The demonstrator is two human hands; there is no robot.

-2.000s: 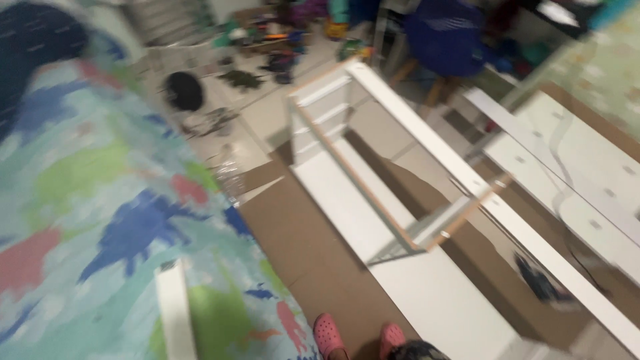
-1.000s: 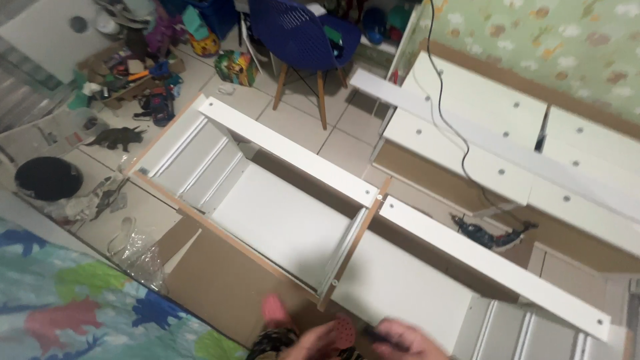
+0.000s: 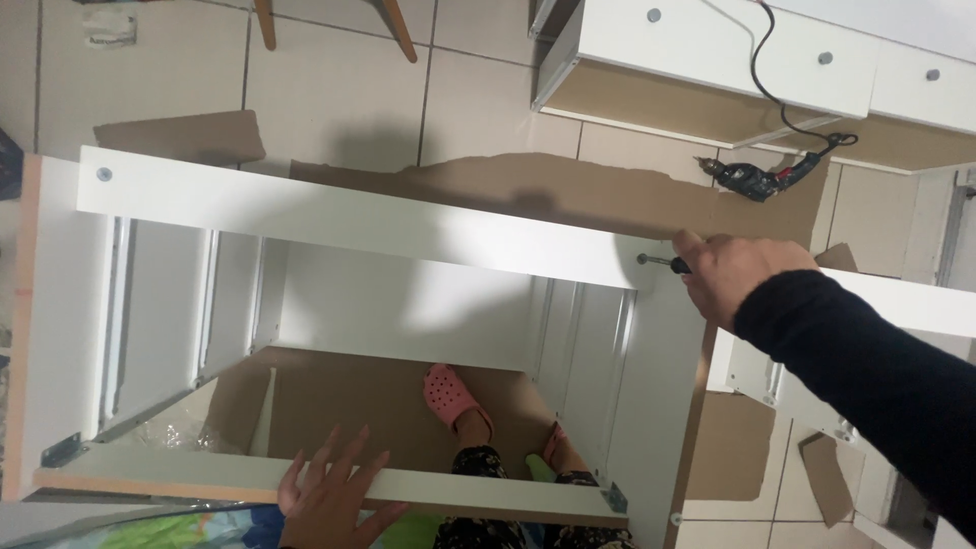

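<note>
My right hand [image 3: 736, 274] is closed around the dark handle of a screwdriver [image 3: 671, 264]. The screwdriver's metal shaft points left, with its tip at the round fitting [image 3: 642, 259] near the right end of a white rail [image 3: 366, 221]. My left hand [image 3: 335, 488] rests with spread fingers on the near white crosspiece [image 3: 191, 467] of the same white furniture frame, holding nothing. Metal drawer runners [image 3: 206, 297] line the inner sides of the frame. A similar round fitting [image 3: 104, 174] shows at the rail's left end.
My feet in pink clogs [image 3: 450, 396] stand inside the frame, over brown cardboard [image 3: 343, 404]. A corded power drill [image 3: 755, 180] lies on the floor beyond the rail. White drawer units [image 3: 717, 61] stand at the upper right, chair legs [image 3: 400, 30] at the top.
The view has moved much closer to the frame. My right hand has come to the rail's end with the screwdriver, and my left hand now lies on the near crosspiece.
</note>
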